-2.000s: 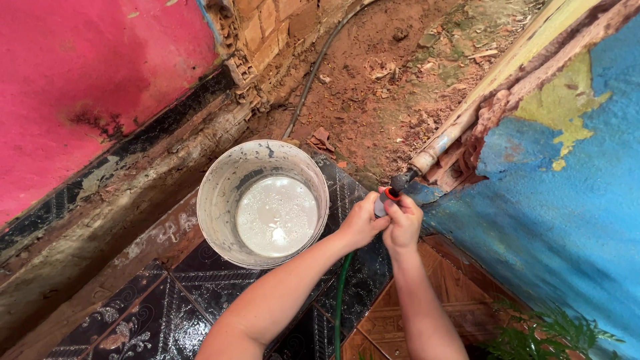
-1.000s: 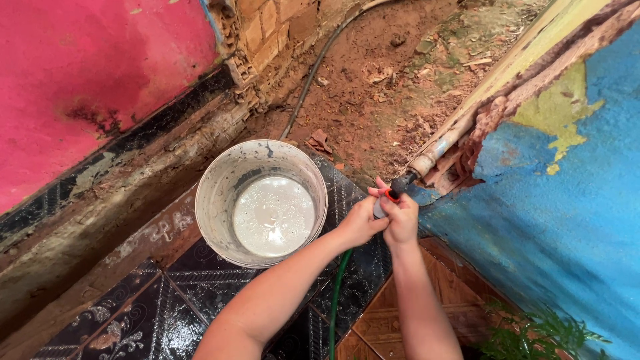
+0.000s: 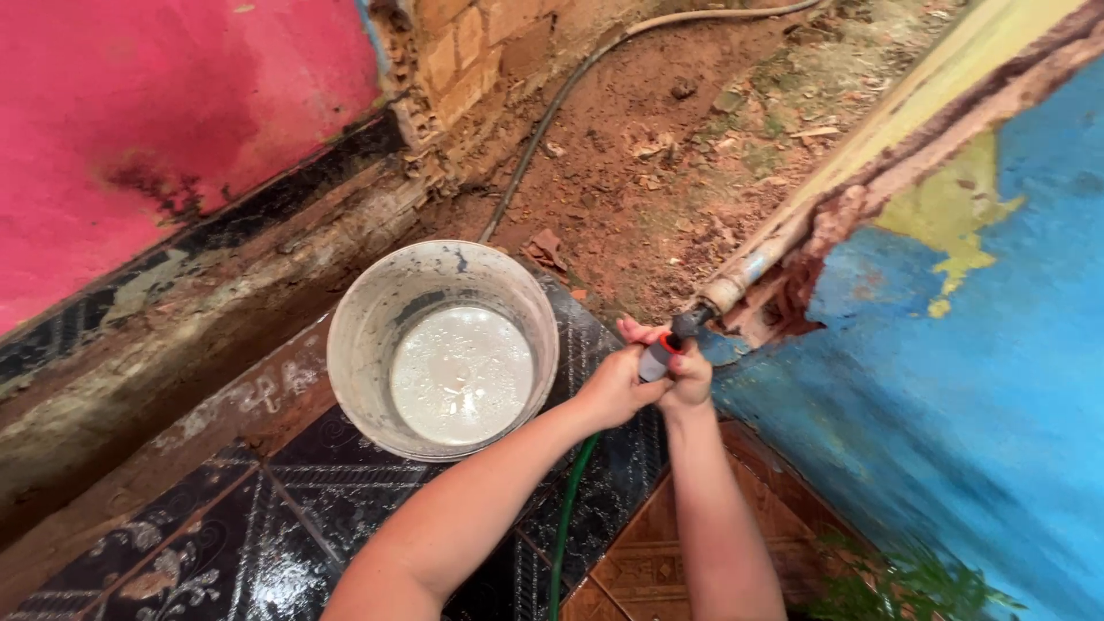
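Observation:
My left hand [image 3: 617,388] grips a grey hose connector with an orange-red ring [image 3: 655,358]. Close against it on the right, my right hand [image 3: 690,375] closes around the same connector. The connector meets a black fitting [image 3: 688,322] at the lower end of a pipe [image 3: 733,285] running along the broken wall edge. A green garden hose [image 3: 565,517] hangs below my hands toward the bottom of the view. To the left of my hands stands a stained whitish plastic bucket [image 3: 341,354] holding cloudy whitish liquid [image 3: 461,375].
Wet dark patterned tiles [image 3: 302,535] lie under the bucket, brown tiles [image 3: 642,561] at lower right. Behind are reddish soil with rubble [image 3: 604,172] and a grey hose [image 3: 535,138]. A pink wall [image 3: 172,112] bounds the left, a blue wall [image 3: 966,414] the right, with a green plant [image 3: 906,586].

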